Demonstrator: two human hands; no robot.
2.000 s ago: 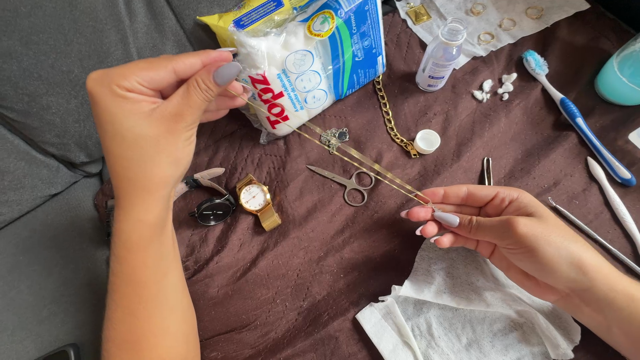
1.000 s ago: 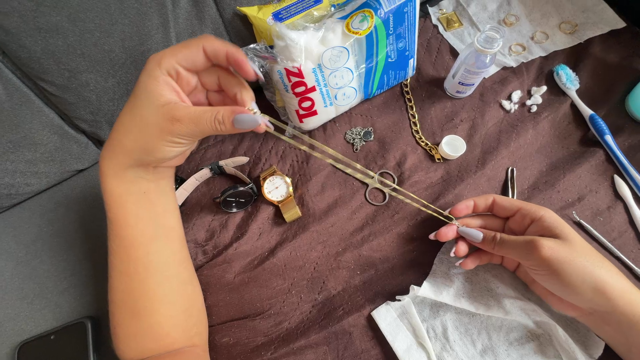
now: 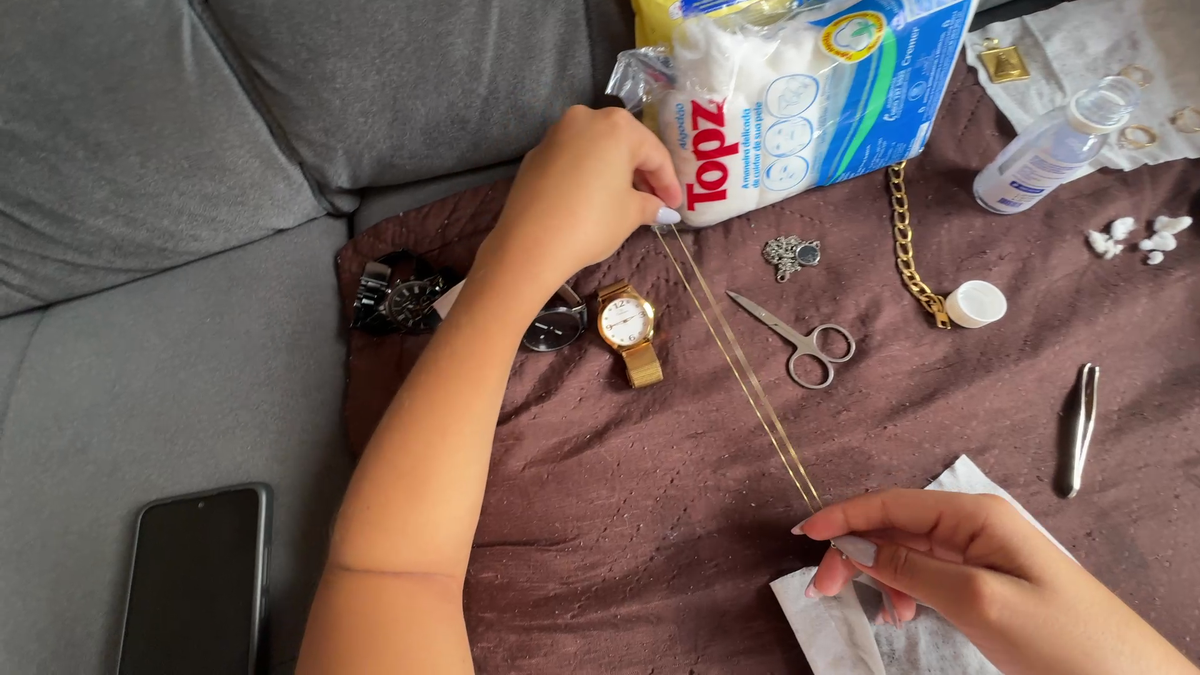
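A thin gold chain necklace is stretched in two strands between my hands, slanting down to the right over the brown cloth. My left hand pinches its upper end beside the bag of Topz cotton. Its lower end is between the thumb and fingers of my right hand, which is above a white wipe. Small scissors lie right of the strands, with a bunched silver chain above them. On the other side is a gold watch with a white dial; darker watches are partly behind my left arm.
A heavy gold chain touches a white cap. Beyond are an uncapped clear bottle, cotton bits, and a gold pendant and rings on a white sheet. Metal tweezers lie at right. A phone rests on the grey sofa.
The necklace stays stretched between both hands but now slants more steeply. My left hand now covers part of the dark watches. The view has shifted, showing more of the sofa and phone.
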